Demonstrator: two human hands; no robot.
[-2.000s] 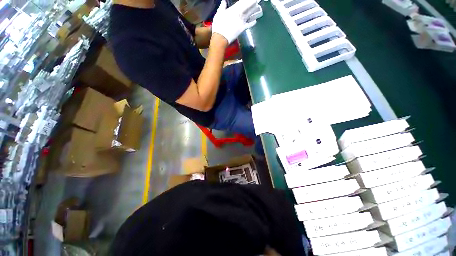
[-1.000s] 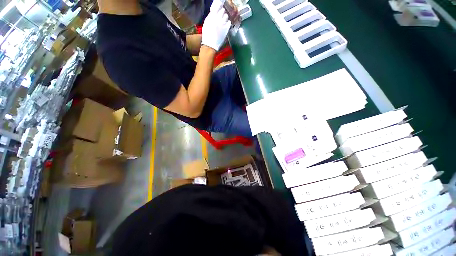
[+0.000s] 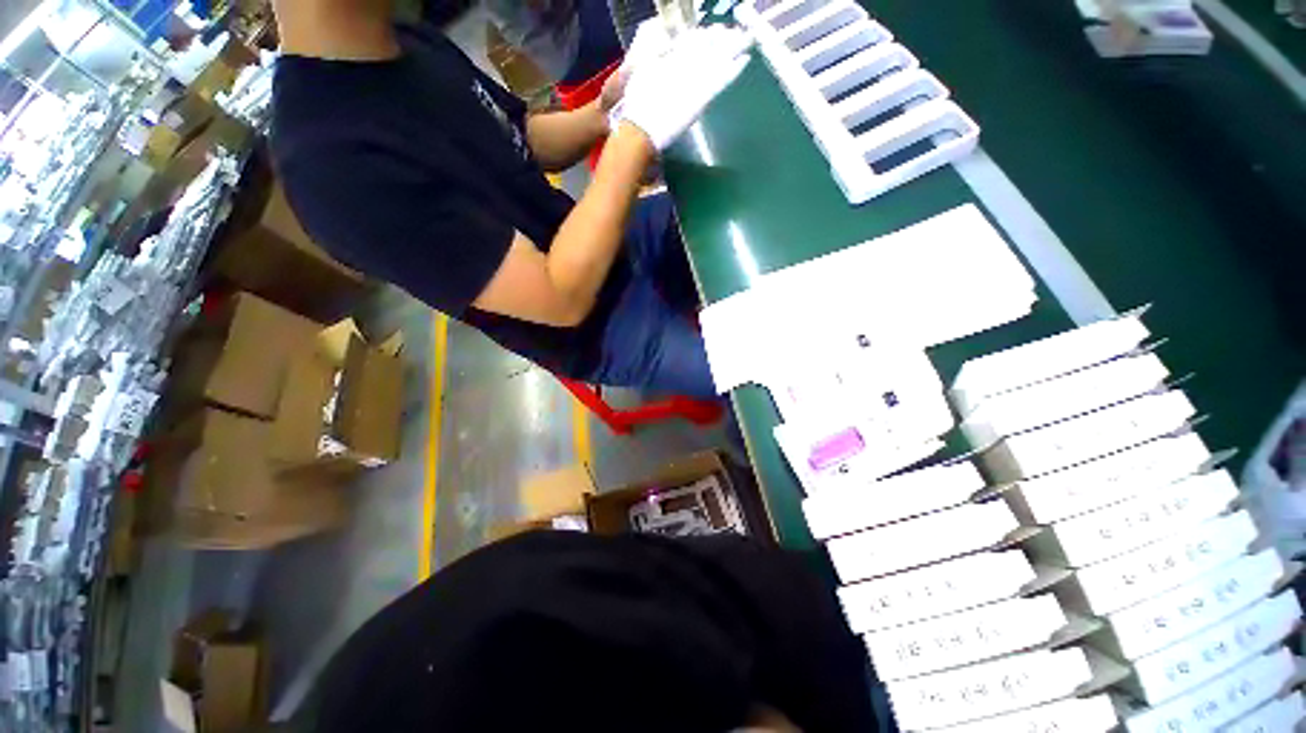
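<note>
Slim white retail boxes stand in two tight rows at the lower right, flaps up, with small print on the nearer ones. Flat white card pieces lie beyond them, and a printed piece with a pink panel lies against the rows. Neither of my hands can be made out. A black sleeve or garment fills the bottom middle, with a tiny patch of skin at the bottom edge, too small to tell what it is.
A seated person in white gloves handles something small at the bench's far end, beside a white slotted tray. Small boxes and a clear bag lie on the belt. Open brown cartons stand on the floor.
The small boxes on the belt have moved up towards the far end. A clear bag has appeared at the right edge. The other person's gloved hands have shifted. The view has shifted slightly.
</note>
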